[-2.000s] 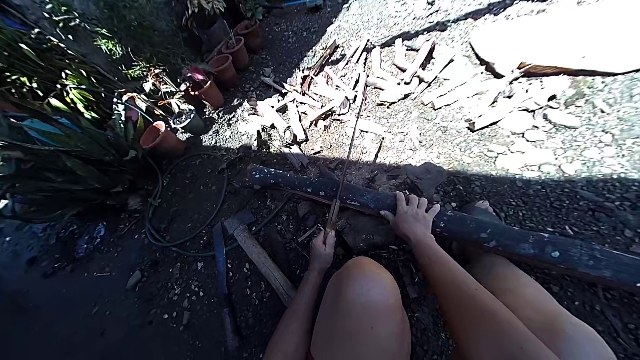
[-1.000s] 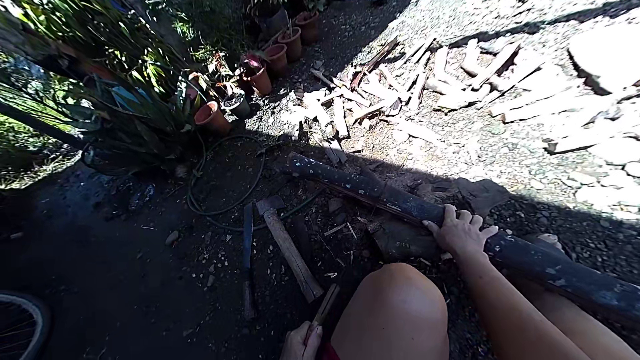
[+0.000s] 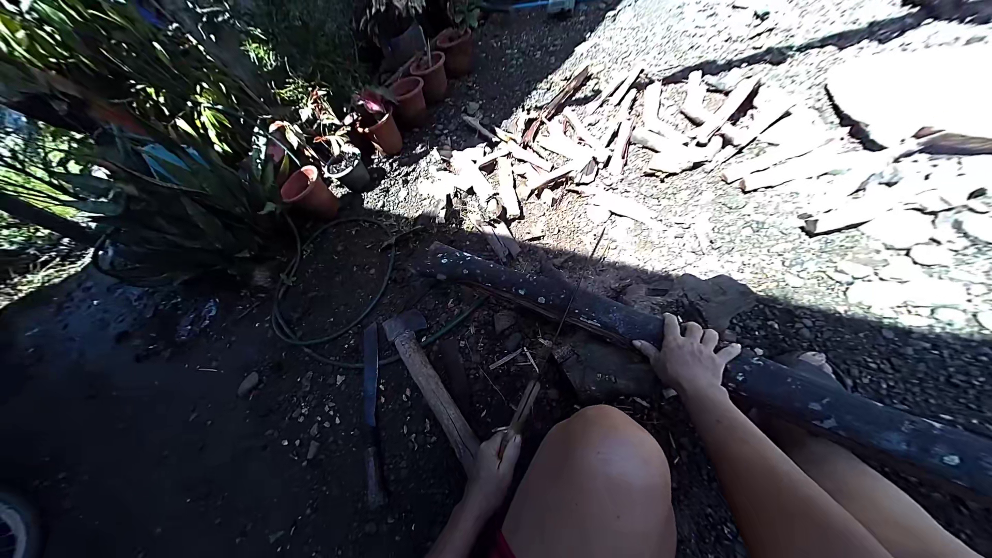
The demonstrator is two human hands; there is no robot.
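Note:
A long dark log (image 3: 527, 293) with pale spots lies slanting across the ground in front of my knees. My left hand (image 3: 496, 463) is closed around the wooden handle of a handsaw (image 3: 525, 407). The thin blade, seen nearly edge-on, runs away from me across the log; how deep it sits cannot be told. My right hand (image 3: 690, 358) presses on top of the log, fingers spread, to the right of the blade. Left of my left hand lie an axe (image 3: 434, 387) with a wooden handle and a machete (image 3: 371, 380). A block (image 3: 608, 372) sits beneath the log.
Split firewood (image 3: 558, 155) lies scattered beyond the log. Potted plants (image 3: 310, 192) line the upper left, near a coiled hose (image 3: 341, 341). A large pale stone (image 3: 914, 97) sits at upper right. A wheel (image 3: 15, 527) shows at lower left. My foot (image 3: 814, 366) is by the log.
My left hand drew the saw handle back towards me, then moved partly forward again. My right hand has stayed on the log. The view has turned left.

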